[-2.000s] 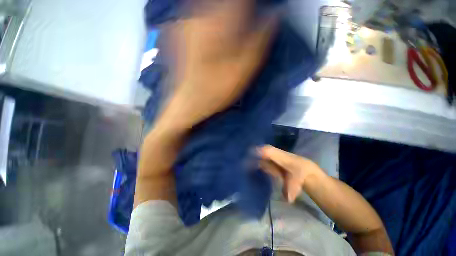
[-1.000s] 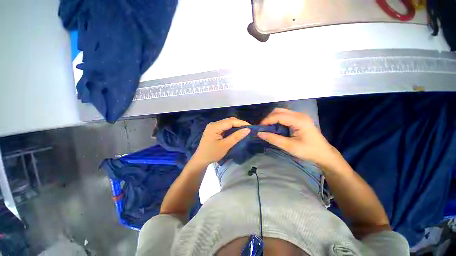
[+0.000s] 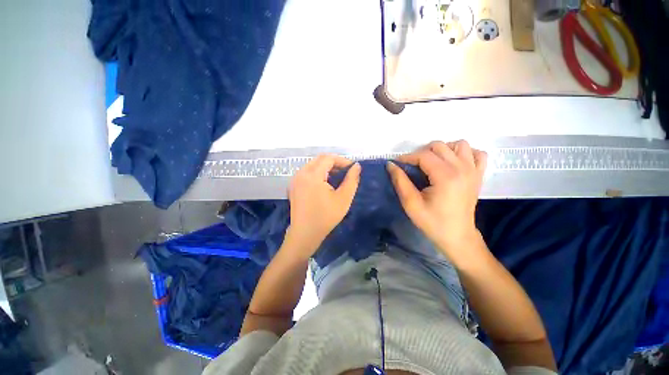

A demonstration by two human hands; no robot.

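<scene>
A navy garment panel [image 3: 375,201] hangs from both hands over the table's front edge onto the lap. My left hand [image 3: 323,192] pinches its upper edge between thumb and fingers. My right hand [image 3: 440,187] pinches the same edge a little to the right, with its fingers curled over the ruler band. A short stretch of cloth edge lies between the two thumbs, over the table ruler [image 3: 257,167]. The cloth under the fingers is hidden.
Another navy cloth [image 3: 183,80] lies on the table at left and hangs over its edge. Red and yellow scissors [image 3: 593,55] lie on the machine bed [image 3: 469,73] at upper right. A blue bin [image 3: 163,315] with navy cloth stands on the floor. Dark cloth [image 3: 565,271] hangs at right.
Both hands have come up from the lap to the table's front edge with the panel held between them. Earlier, the left arm was blurred across navy cloth over the table.
</scene>
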